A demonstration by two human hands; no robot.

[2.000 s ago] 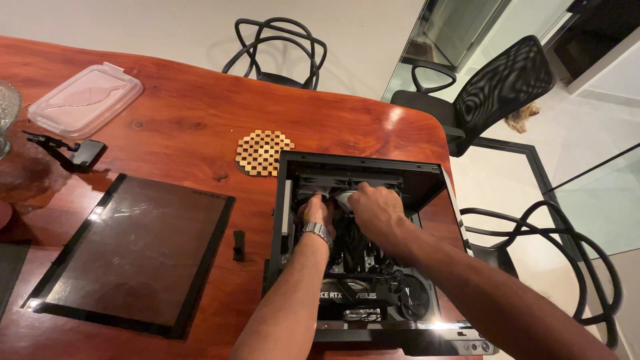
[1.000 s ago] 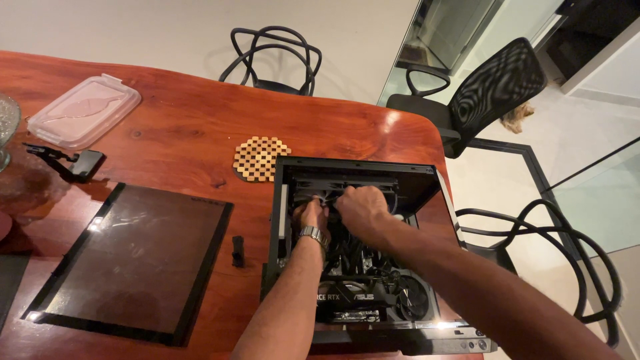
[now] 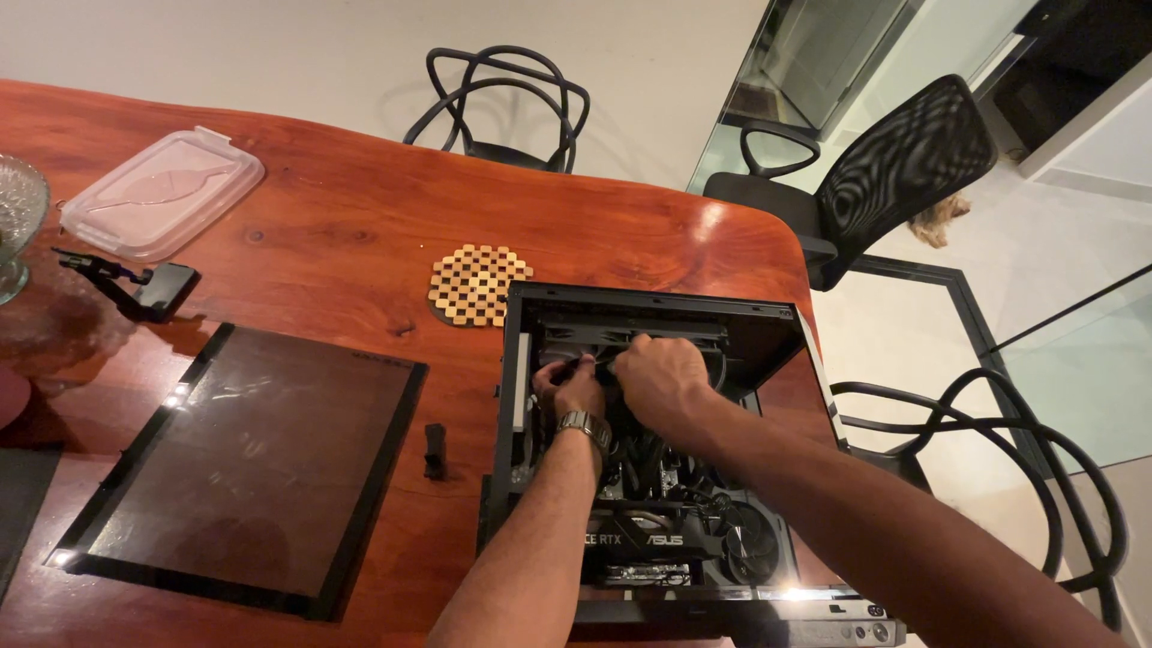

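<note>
An open black computer case [image 3: 652,294] lies on the wooden table, its inside facing up. My left hand [image 3: 572,387], with a metal-band watch [image 3: 583,423] on the wrist, reaches into the upper part of the case, fingers bent near a dark part that I cannot make out. Just right of it is my right hand [image 3: 661,378], curled with its fingertips hidden, below a black radiator or fan assembly [image 3: 630,333]. Black cables lie under both hands. Lower in the case sits an ASUS RTX graphics card [image 3: 648,540], with a round fan [image 3: 749,543] to its right.
Left of the case are a tinted glass side panel [image 3: 261,468], a small black part [image 3: 435,450], a checkered wooden trivet [image 3: 479,283], a black clamp-like holder [image 3: 162,290] and a clear plastic lid [image 3: 166,191]. Black chairs [image 3: 900,171] stand around the table [image 3: 342,225].
My right hand held a pale thing at the case's top two seconds ago; that thing no longer shows plainly. Both hands remain inside the upper part of the case.
</note>
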